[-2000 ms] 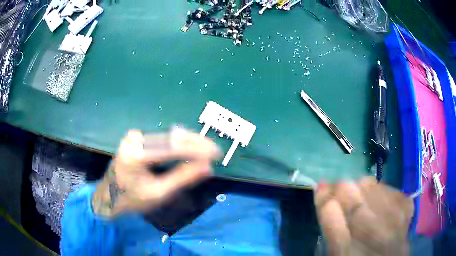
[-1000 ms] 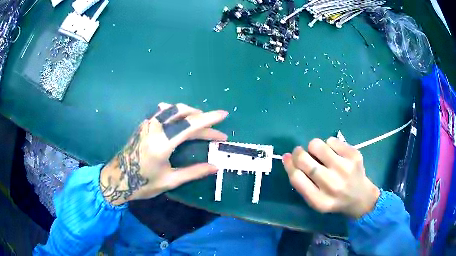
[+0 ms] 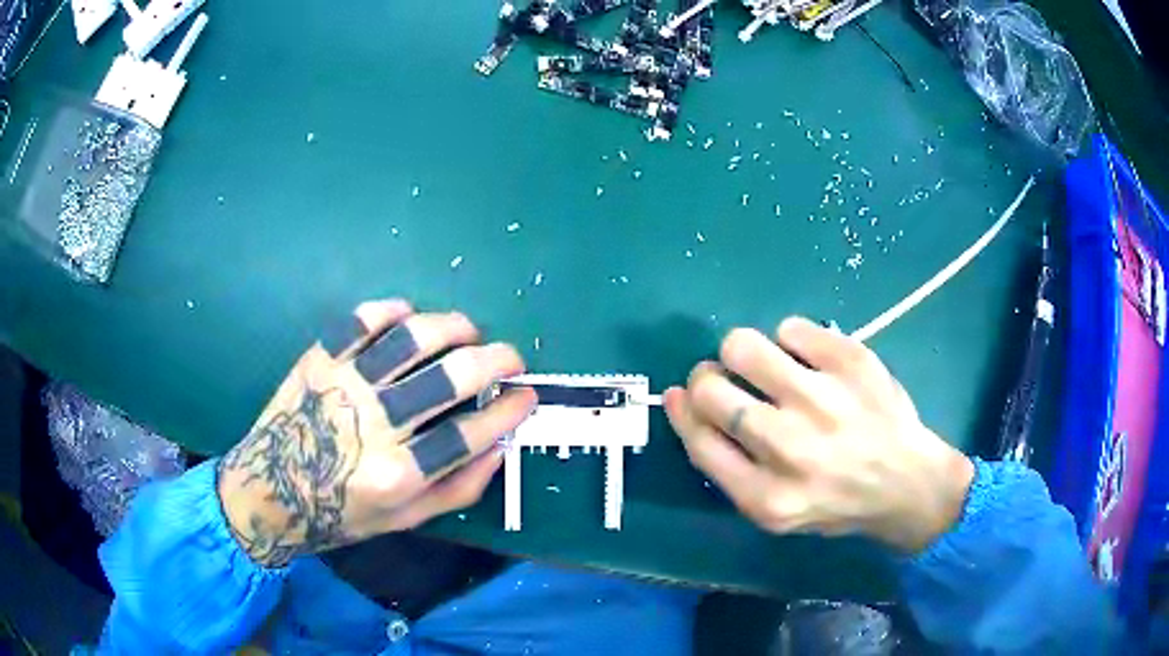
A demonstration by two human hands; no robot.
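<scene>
A white plastic housing [image 3: 573, 428] lies near the mat's front edge, its two long legs pointing towards me. A narrow black circuit board module [image 3: 571, 396] lies along its far side. My left hand [image 3: 372, 429], with dark tape on its fingers, grips the housing's left end, fingertips on the module's left end. My right hand [image 3: 814, 429] pinches the off-white lead cable [image 3: 946, 272] just right of the housing. The cable passes under my right hand and trails to the upper right.
Module pile [image 3: 622, 64] and cable bundle [image 3: 820, 13] lie at the back. White flecks [image 3: 853, 205] are scattered on the mat. Screw bag [image 3: 92, 192] and more white housings [image 3: 144, 85] lie left. Clear crumpled film [image 3: 1013, 71], a dark screwdriver [image 3: 1032, 346] and a blue-rimmed tray [image 3: 1090, 385] are right.
The housing now holds the module, absent two seconds ago. Since one second ago, my left hand has closed onto the housing's left end. The housing sits slightly further left in view.
</scene>
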